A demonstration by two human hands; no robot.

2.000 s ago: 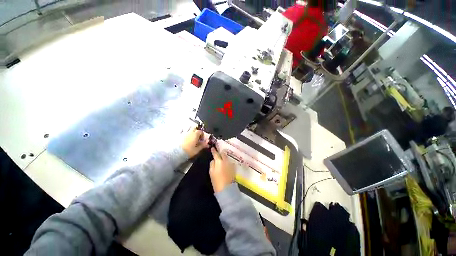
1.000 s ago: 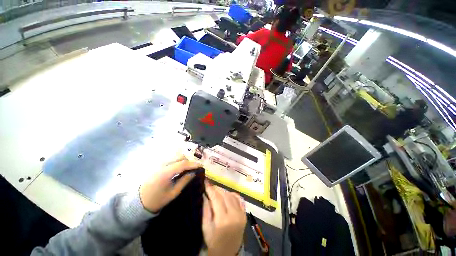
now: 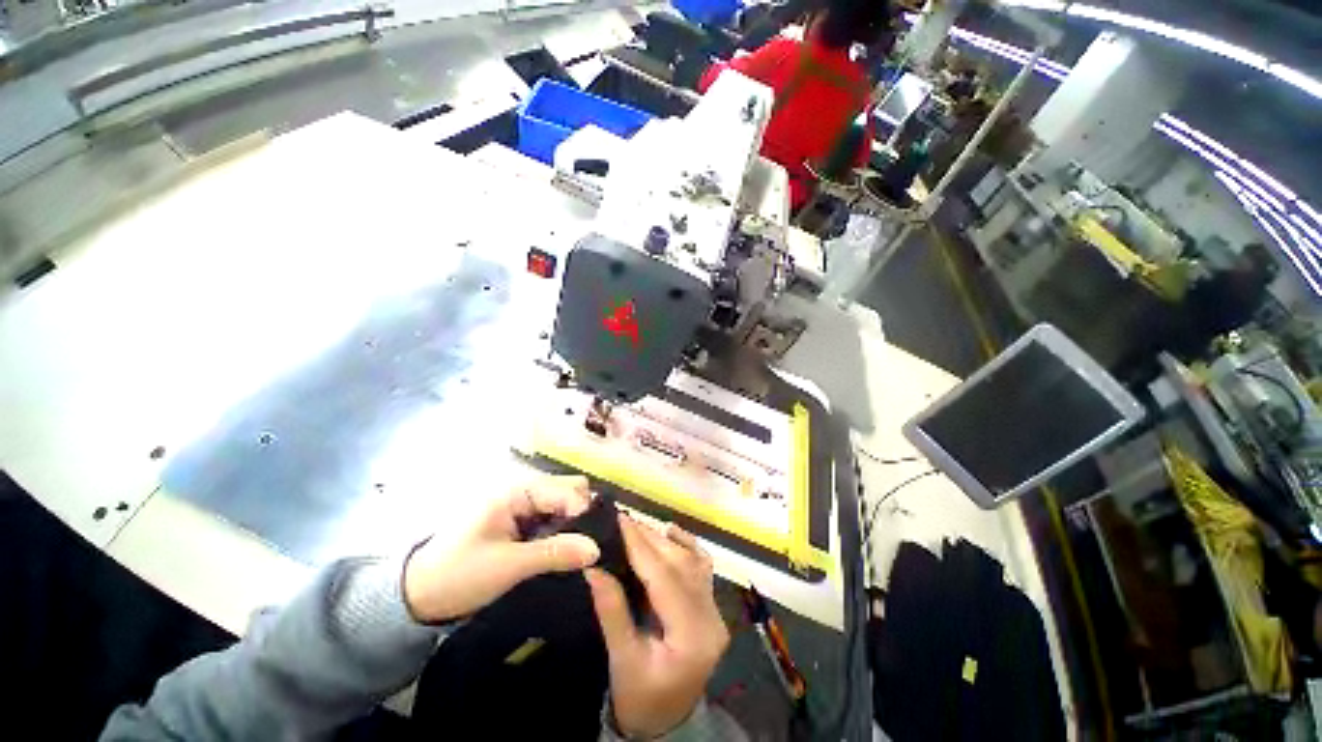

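Note:
A black garment piece [image 3: 508, 681] with a small yellowish sticker [image 3: 525, 651] hangs towards the wearer at the bottom centre. My left hand [image 3: 500, 554] pinches its upper edge between thumb and fingers. My right hand [image 3: 664, 616] holds the same edge from the right. Both hands are in front of the machine head [image 3: 626, 322], off the template. The pale template [image 3: 682, 447] with yellow tape [image 3: 802, 486] lies under and right of the head. The fabric's lower part is cut off by the frame edge.
An orange-and-black slim tool [image 3: 776, 648] lies right of my right hand. A black pile [image 3: 964, 667] lies below the control screen [image 3: 1029, 418]. A metal plate [image 3: 326, 413] is set in the white table. Behind are a blue bin [image 3: 558, 119] and a person in red [image 3: 802, 109].
Both hands and the black piece have come back from under the machine head towards the wearer. The fabric is turned, and its sticker now shows. The view has shifted.

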